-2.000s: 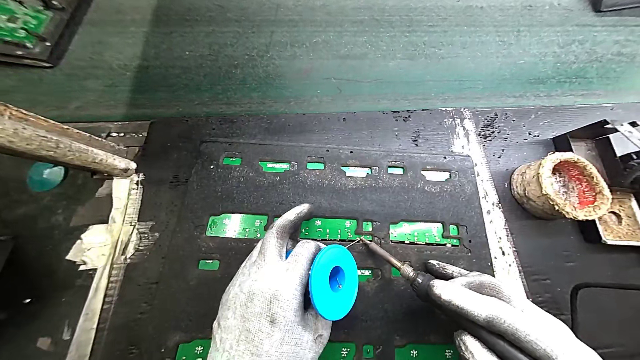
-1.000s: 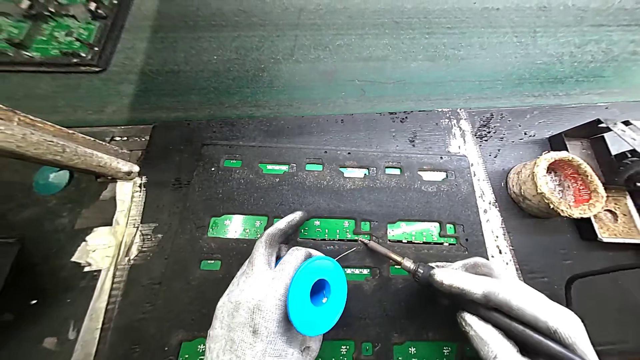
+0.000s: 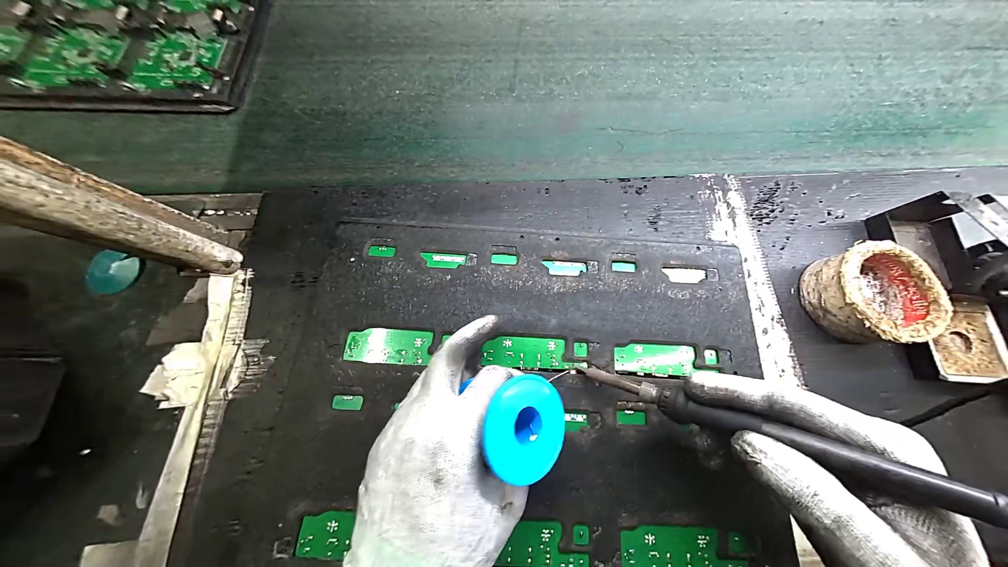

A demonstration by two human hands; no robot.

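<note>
My left hand [image 3: 441,465], in a pale work glove, holds a blue spool of solder wire [image 3: 504,437]; a thin end of wire reaches from it toward the iron's tip. In my gloved right hand [image 3: 835,465] is a black-handled soldering iron [image 3: 732,421], its tip at the lower right edge of a green circuit board [image 3: 524,353]. That board shows through a cutout in a black fixture plate [image 3: 441,303]. More green boards [image 3: 654,359] show in other cutouts. The left hand covers part of the middle row and part of the bottom row.
At the right stands a crusted round pot [image 3: 874,291] with a red inside, beside a soldering iron stand with a tray [image 3: 972,342]. A wooden bar [image 3: 110,209] juts in from the left above taped edging [image 3: 193,409]. Another fixture with boards [image 3: 118,59] lies at the upper left.
The fixture at the upper left has come further into view since the first frame. Both hands remain near the same middle board, and the spool has tilted slightly.
</note>
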